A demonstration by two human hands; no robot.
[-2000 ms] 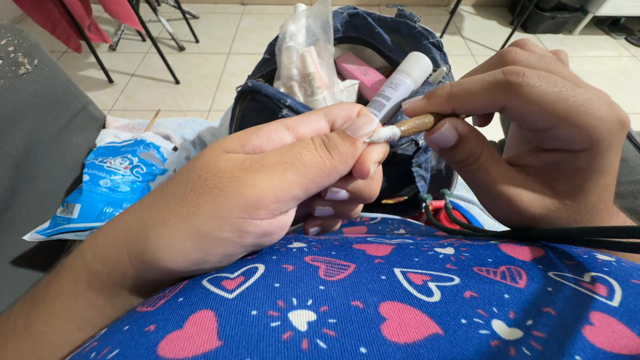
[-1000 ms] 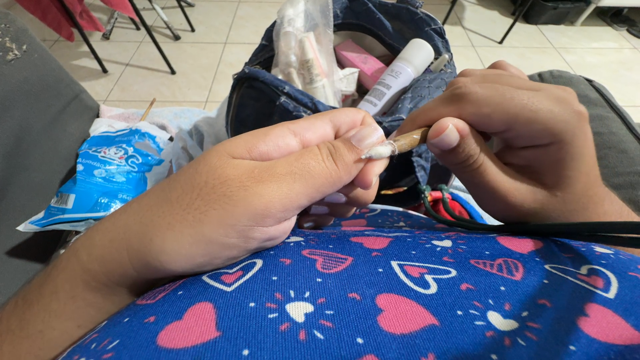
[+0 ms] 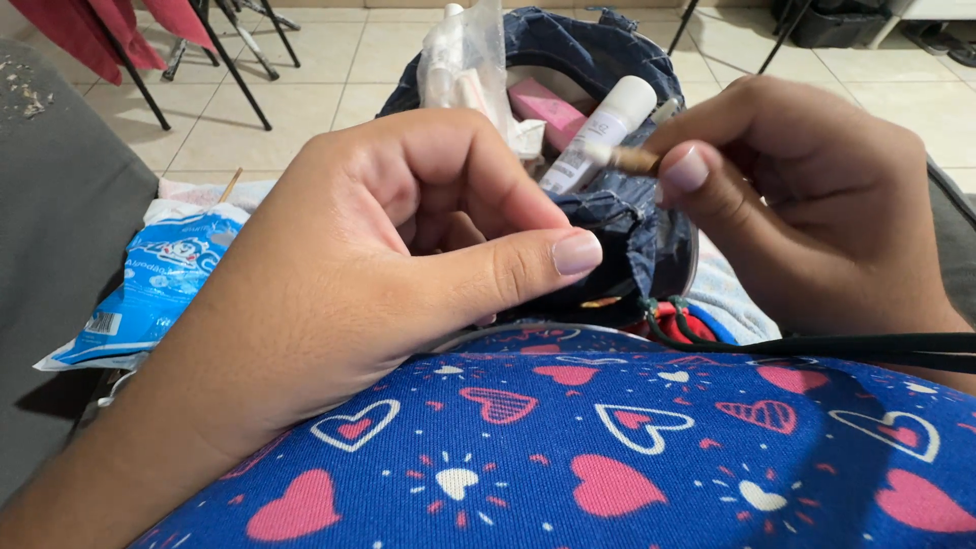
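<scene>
My right hand (image 3: 808, 191) pinches a thin wooden stick (image 3: 634, 160) between thumb and fingers; a tuft of white cotton wraps its tip, which points left and is slightly blurred. The stick is apart from my left hand (image 3: 396, 221). That hand is curled, thumb tip against the index finger, and nothing shows between them. The thumbnail looks pale pink. Behind the hands stands an open dark blue denim bag (image 3: 534, 34) holding a white cylindrical bottle (image 3: 610, 126), a pink box (image 3: 545, 110) and a clear plastic pouch (image 3: 465, 69) with small items.
A blue plastic pack of cotton (image 3: 171, 267) lies at the left on a towel, a wooden stick (image 3: 230, 185) poking up behind it. Blue cloth with hearts (image 3: 534, 457) covers my lap. Dark cords (image 3: 854, 345) cross at the right. Chair legs (image 3: 236, 65) stand on the tiled floor.
The cotton-tipped stick was against my left thumbnail in both earlier frames; now my right hand has moved it away, up and to the right. My left hand has turned and its fingers are curled differently.
</scene>
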